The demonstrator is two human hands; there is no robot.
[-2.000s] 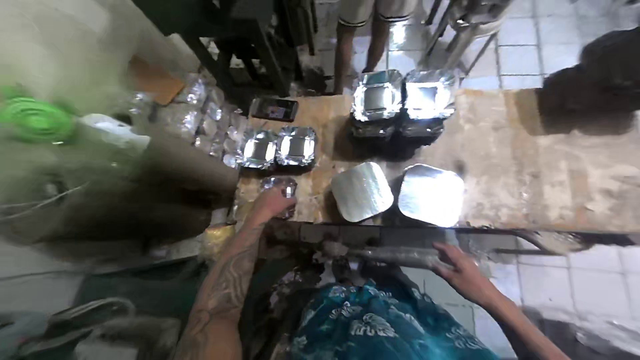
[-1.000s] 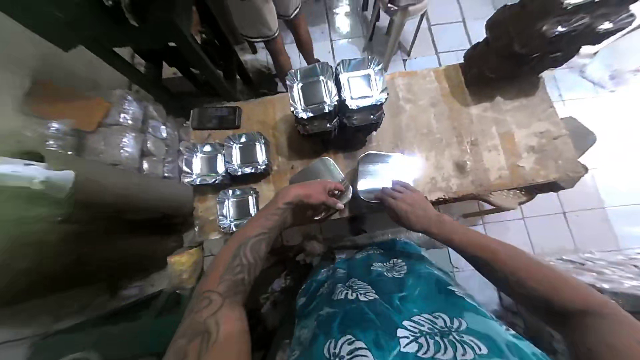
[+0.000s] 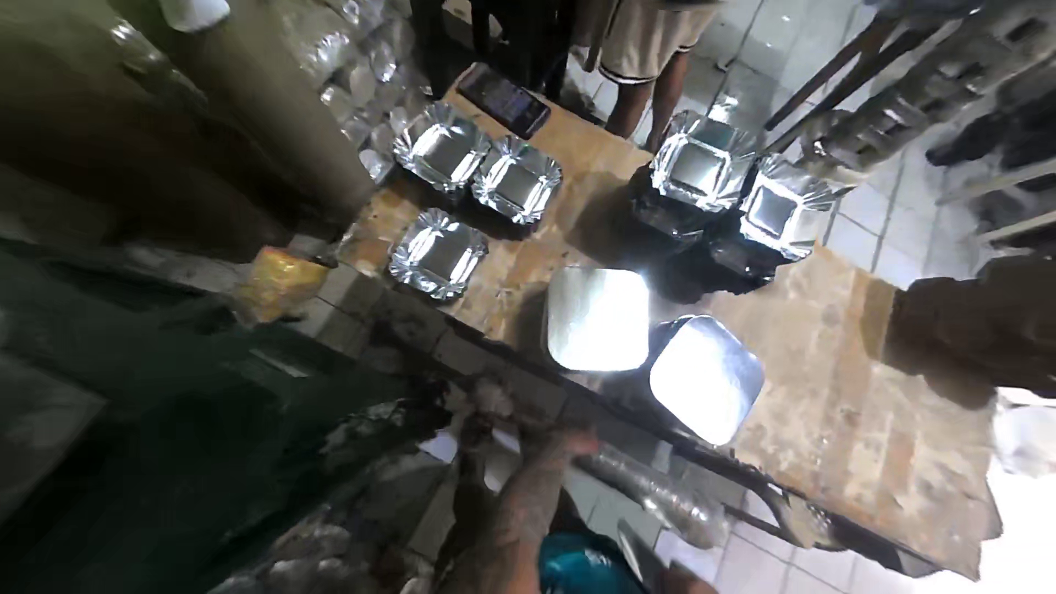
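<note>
My left hand (image 3: 573, 443), blurred, is below the table's near edge, beside the end of a long clear-wrapped bundle (image 3: 660, 499); its grip cannot be made out. Skin that looks like part of my right hand (image 3: 689, 581) shows at the bottom edge, close to a thin grey flat piece (image 3: 634, 554). On the table lie two smooth silvery square pieces with rounded corners, one on the left (image 3: 598, 319) and one tilted on the right (image 3: 707, 379). Crimped foil trays sit at the left (image 3: 439, 254), with two more behind (image 3: 517, 180) (image 3: 443, 148).
Two tall stacks of foil trays (image 3: 701, 161) (image 3: 782, 208) stand at the table's back. A phone (image 3: 503, 99) lies at the far left corner. Wrapped packs (image 3: 363, 82) are left of the table (image 3: 833, 388). A person's legs (image 3: 652, 91) are behind it; a yellow packet (image 3: 280, 285) is at left.
Both hands have left the silvery square pieces and moved down below the table edge. The right square piece now lies turned. The view has tilted strongly.
</note>
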